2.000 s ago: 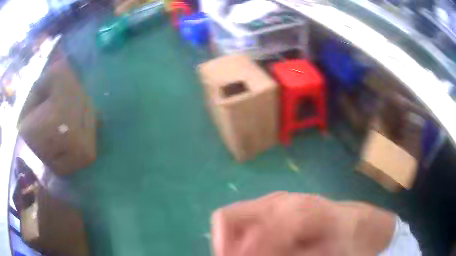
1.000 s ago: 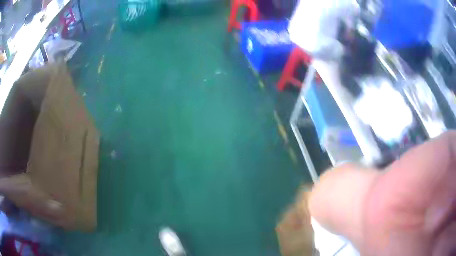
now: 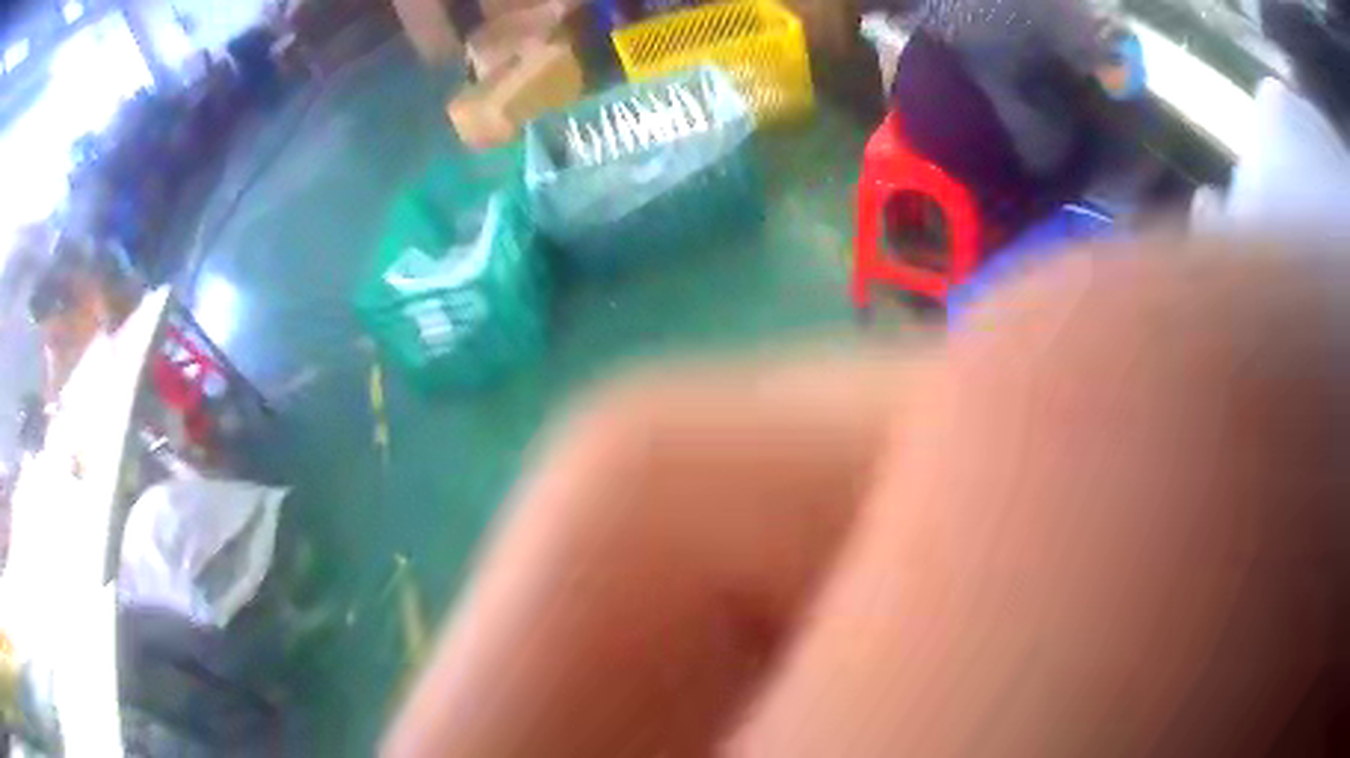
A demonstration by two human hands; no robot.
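My right hand [image 3: 948,548] is very close to the camera and blurred. It fills the lower right of the view, and its fingers cannot be made out, nor whether it holds anything. My left hand is not in view. Beyond my hand, a teal crate [image 3: 644,202] stands on the green floor with a row of white pen-shaped devices along its top. A greener crate [image 3: 444,304] lined with clear film stands against its left side.
A yellow slotted crate [image 3: 788,59] and brown cartons [image 3: 518,92] are behind the teal crates. A person [image 3: 1022,89] sits by a red stool [image 3: 918,215] at right, near a blue crate [image 3: 1044,245]. A bench edge [image 3: 89,489] and white bag [image 3: 200,548] are at left.
The view has moved along the aisle. The teal crates are now nearer, and the large carton at left is out of view. My right hand fills more of the picture.
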